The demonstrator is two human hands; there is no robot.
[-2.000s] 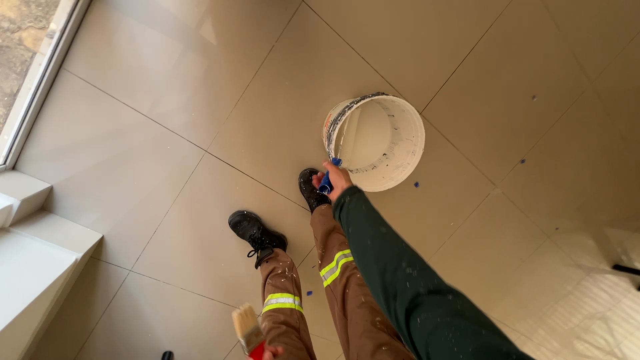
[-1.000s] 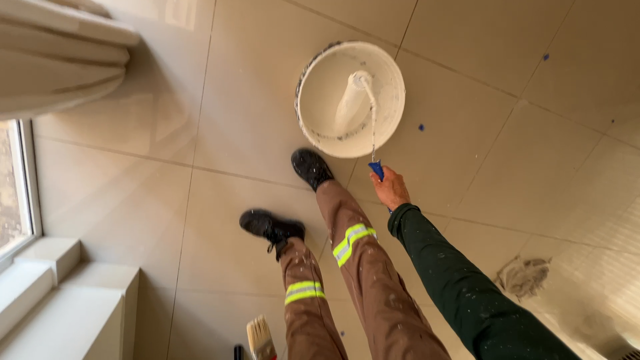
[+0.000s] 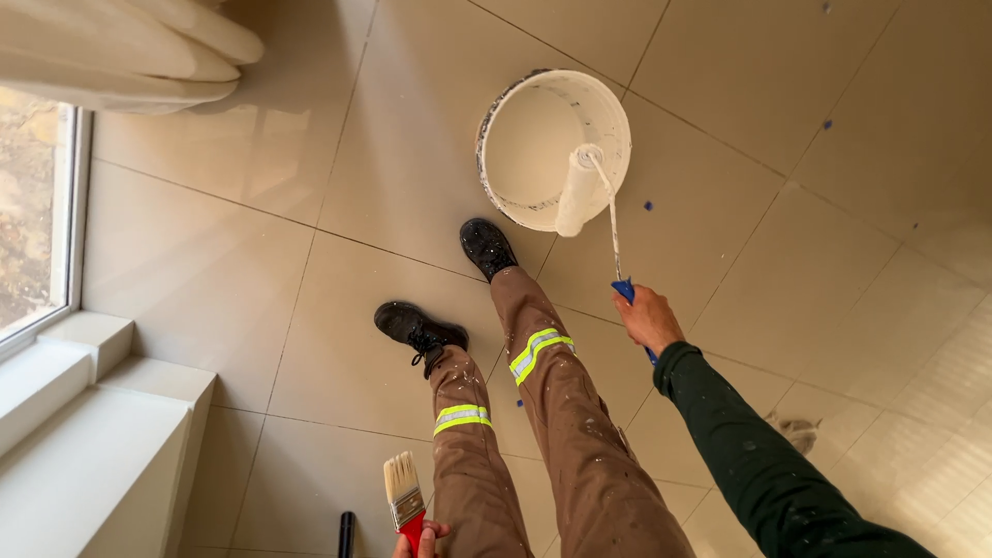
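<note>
My right hand (image 3: 651,319) grips the blue handle of a paint roller (image 3: 577,190). The roller's sleeve, coated in off-white paint, rests over the near right part of a round white bucket (image 3: 618,132), its lower end overlapping the rim. Pale paint (image 3: 527,147) lies in the bucket, and dark smears mark the rim's left side. At the bottom edge, my left hand (image 3: 425,539) holds a flat paintbrush (image 3: 404,492) by its red handle, bristles pointing up in view. Part of that hand is cut off by the frame.
My black shoes (image 3: 487,246) stand on beige floor tiles (image 3: 372,310), just below the bucket. At left are a window frame (image 3: 77,217), white ledges (image 3: 93,457) and a pale curtain (image 3: 139,54). A black tube-like object (image 3: 346,535) is near the brush. Small blue bits (image 3: 648,205) dot the floor.
The roller sleeve, inside the bucket a second ago, now overlaps its near rim. My right hand was closer to the bucket two seconds ago. The view has shifted.
</note>
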